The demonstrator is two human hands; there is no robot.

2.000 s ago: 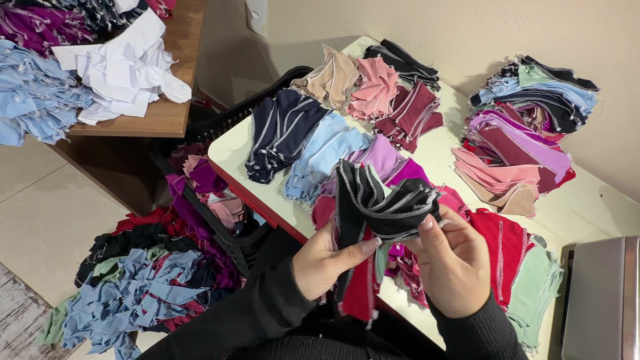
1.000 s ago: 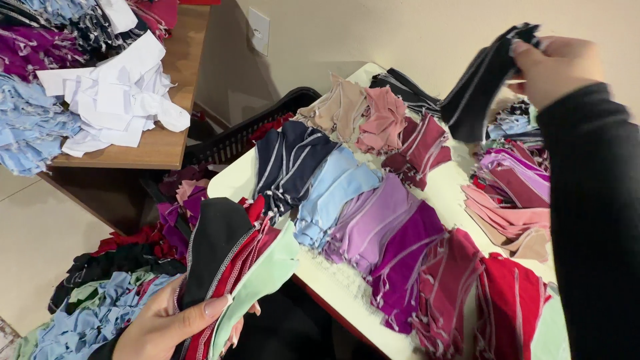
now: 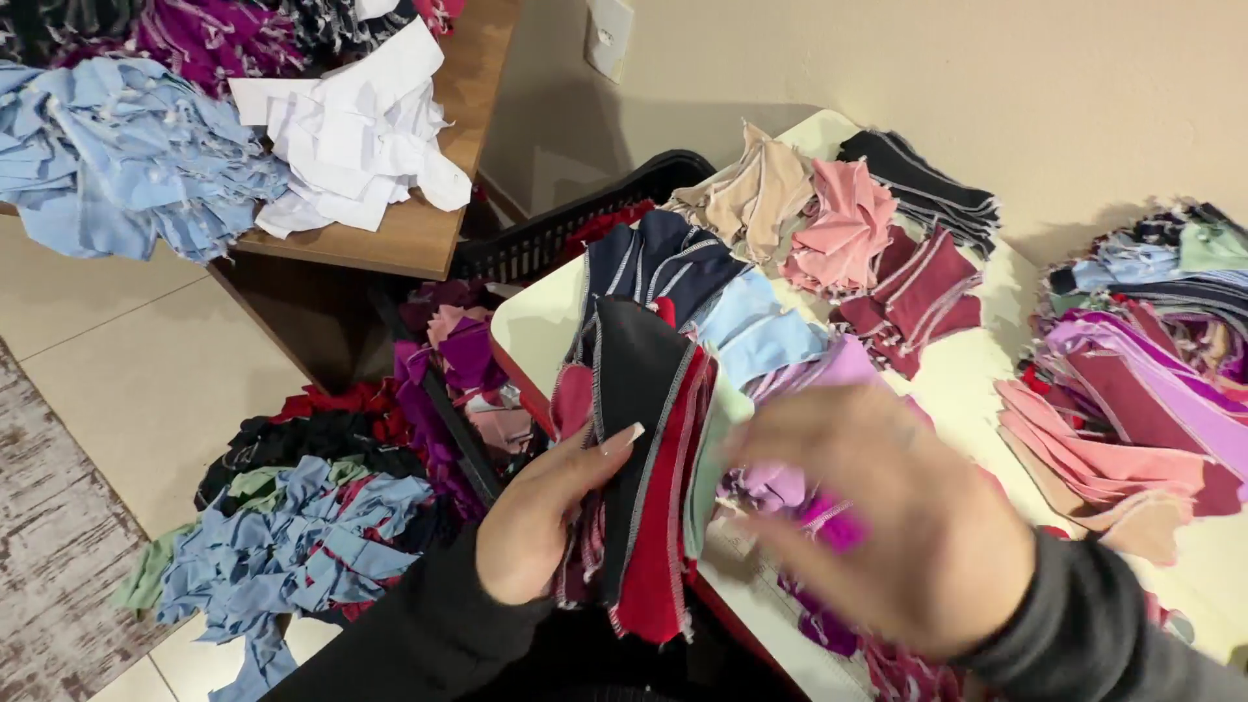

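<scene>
My left hand (image 3: pixel 551 512) grips a bundle of overlock-stitched fabric pieces, with a black piece (image 3: pixel 634 390) on top and red (image 3: pixel 658 546) and mint green ones fanned to its right. My right hand (image 3: pixel 877 517), blurred by motion, is just right of the bundle; whether it touches the green piece cannot be told. Behind the bundle, navy pieces (image 3: pixel 668 253), light blue pieces (image 3: pixel 756 327) and lilac pieces lie on the white table. Farther back are piles of beige (image 3: pixel 751 190), pink (image 3: pixel 840 224), black (image 3: pixel 921 185) and maroon pieces (image 3: pixel 912 297).
Mixed stacked pieces (image 3: pixel 1141 390) lie at the right of the white table (image 3: pixel 1014 341). A black plastic basket (image 3: pixel 585 219) of scraps stands behind and left. White cloth pieces (image 3: pixel 356 132) and light blue ones (image 3: pixel 127 156) cover a wooden table (image 3: pixel 390 239). More scraps (image 3: pixel 292 546) are heaped lower left.
My right hand has come down from the upper right, where it held a black piece, to beside the bundle. A black pile lies at the back of the table. My left hand keeps its bundle.
</scene>
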